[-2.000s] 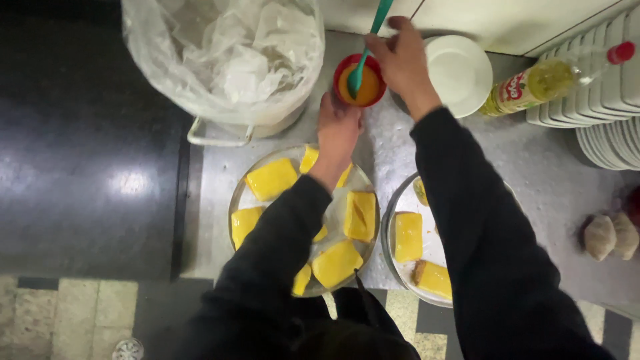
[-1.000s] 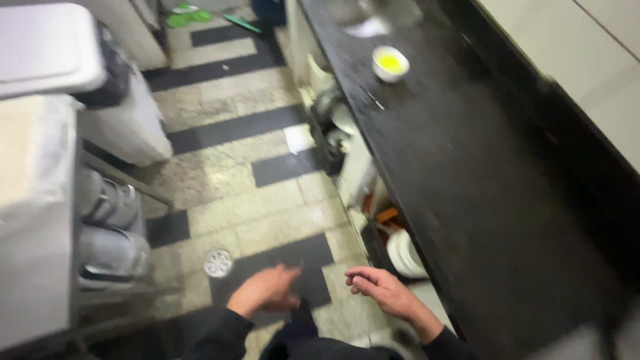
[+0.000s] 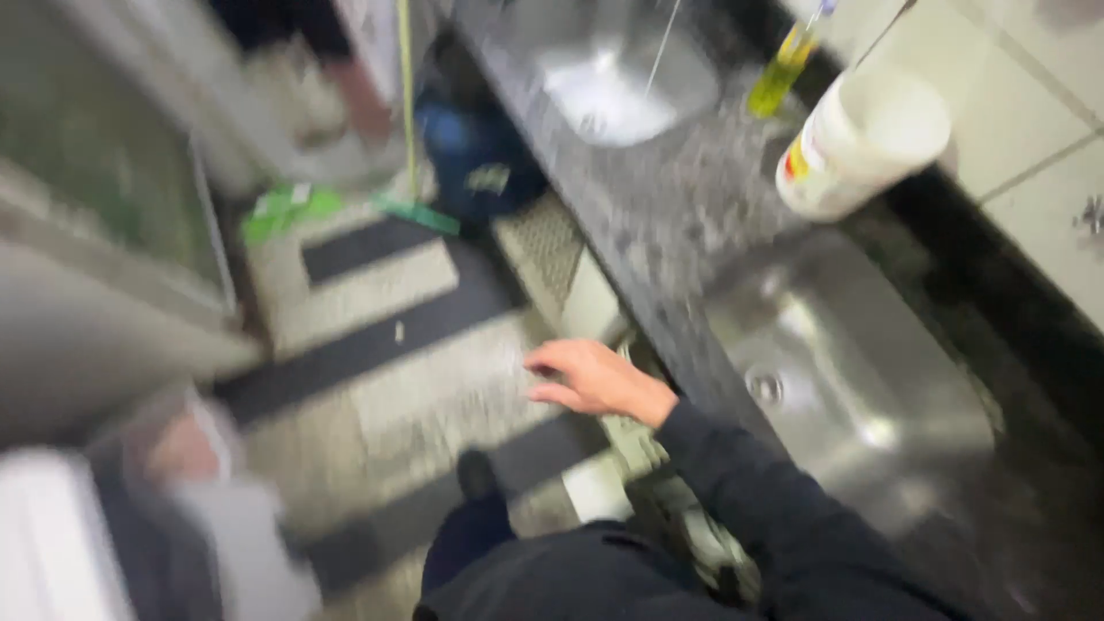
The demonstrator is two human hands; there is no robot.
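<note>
My right hand [image 3: 595, 379] hangs empty over the tiled floor, just left of the counter edge, its fingers loosely curved and thumb apart. Right of it, a stainless steel sink [image 3: 854, 362] with a drain is set in the dark stone countertop [image 3: 630, 216]. A white plastic bucket [image 3: 862, 142] stands tilted in view behind that sink. Near it is a bottle of yellow-green liquid [image 3: 780, 73]. A second sink [image 3: 621, 95] lies farther along the counter. My left hand is outside the view.
A blue bin or bag [image 3: 479, 159] stands beside the counter's far end. A green squeegee or broom head [image 3: 418, 214] with a long pole and a green object [image 3: 293, 210] are on the floor. Blurred white containers are at the lower left. Part of another person shows at the top.
Two seconds ago my hands held a red cup and a green utensil; one second ago both were empty. The view has moved along to the sinks, and my left hand has left it.
</note>
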